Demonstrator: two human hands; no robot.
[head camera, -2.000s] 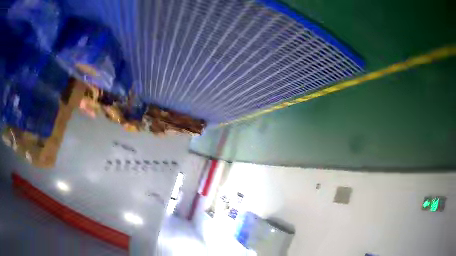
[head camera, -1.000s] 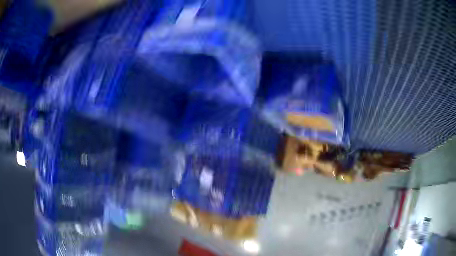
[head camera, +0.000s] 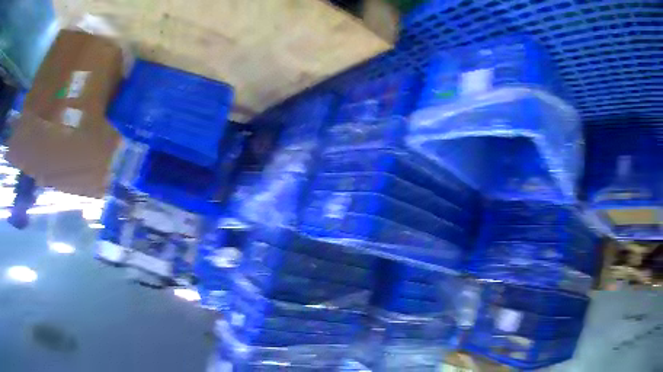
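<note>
No hand of mine is in view. The frame is blurred and tilted. Stacked blue crates (head camera: 385, 196) fill the middle, with clear stretch film (head camera: 501, 102) around some of them. A white paper label (head camera: 476, 81) is on an upper crate, and another shows on a lower crate at the right. A separate blue crate (head camera: 174, 109) is at the upper left, beside a brown cardboard box (head camera: 69, 116) that bears white labels. A pale tan wooden board (head camera: 240, 43) lies across the top.
A blue perforated panel (head camera: 596, 51) spans the upper right. Loose brown pieces (head camera: 632, 263) are at the right edge. A grey ceiling with bright lights (head camera: 22, 274) is at the lower left. White and dark items (head camera: 156, 232), unclear, are below the separate blue crate.
The view has swung so the crates and panel shift right in the picture. The cardboard box, the separate crate and most of the board have come into view; the red beam has left it.
</note>
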